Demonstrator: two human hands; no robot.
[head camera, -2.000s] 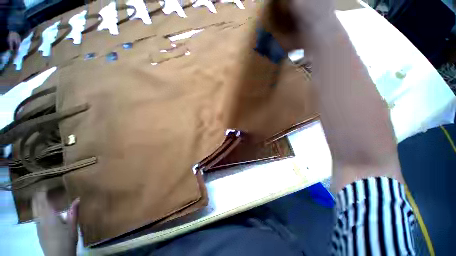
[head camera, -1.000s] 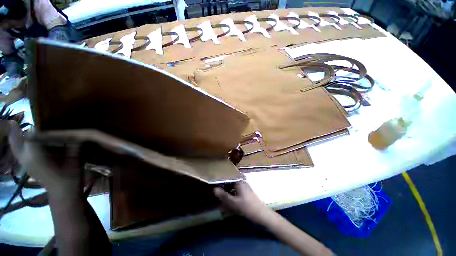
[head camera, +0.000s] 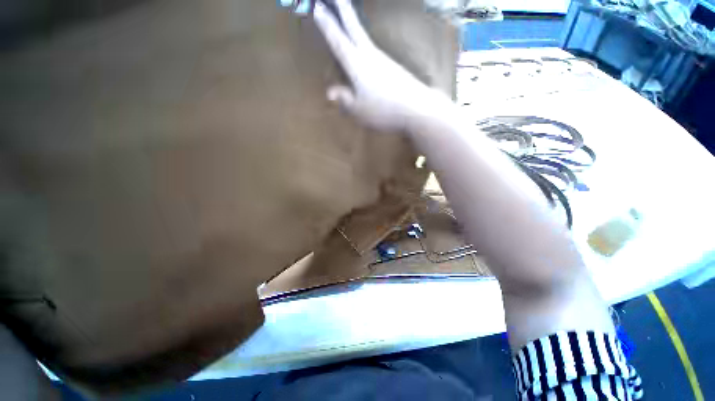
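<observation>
A large brown bag body panel (head camera: 172, 149) is raised close to the camera, blurred, and fills the left half of the view. My right hand (head camera: 364, 82) lies against its upper right part, fingers stretched out and a little apart, with no clear grip seen. My left hand is not visible; the panel covers that side. Beneath and beyond the raised panel, other brown pieces (head camera: 400, 266) lie at the table's near edge, with folded seam edges and small dark and white bits at a notch.
The white-covered table (head camera: 658, 157) curves away at right. Looped brown straps (head camera: 549, 149) lie beyond my right forearm. A glue bottle with amber contents (head camera: 611, 235) lies at the right. More strap loops line the far side. The floor has a yellow line (head camera: 673, 337).
The brown panel has risen and come much closer, covering the left side. My right hand has moved from the near table edge up onto the panel. My left hand has gone out of sight.
</observation>
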